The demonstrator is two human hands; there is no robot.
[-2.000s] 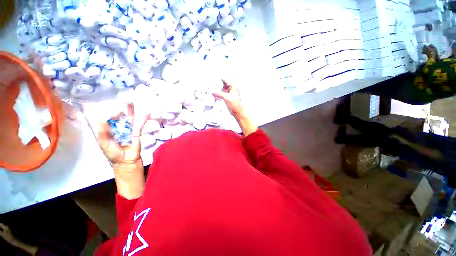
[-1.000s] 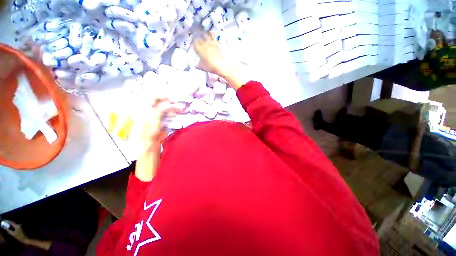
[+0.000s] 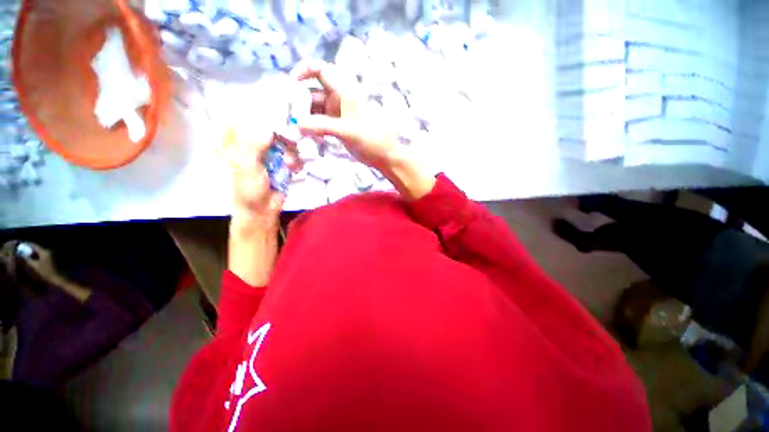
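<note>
My left hand [image 3: 257, 181] is at the table's near edge, partly washed out by glare, with a cluster of small blue parts [image 3: 276, 167] in its palm. My right hand [image 3: 341, 118] is just to its right, thumb and forefinger curved toward the left hand; a small blue spot shows by the thumb tip, and glare hides whether the fingers grip a piece. Loose white pieces [image 3: 341, 173] lie beyond and beside the hands. A bulk pile of white-and-blue pieces [image 3: 223, 29] lies along the far side.
An orange basket [image 3: 154, 80] with a white scrap [image 3: 120, 84] stands at left. Stacked white boxes [image 3: 674, 93] stand at right. Another person's hand [image 3: 42, 263] shows at lower left. A dark-clothed person [image 3: 666, 253] and a brown carton [image 3: 645, 316] are at right, below the table.
My right hand has come back from the pile to beside my left hand. The blue cluster shows again in my left palm. The view has turned, shifting the basket up and right.
</note>
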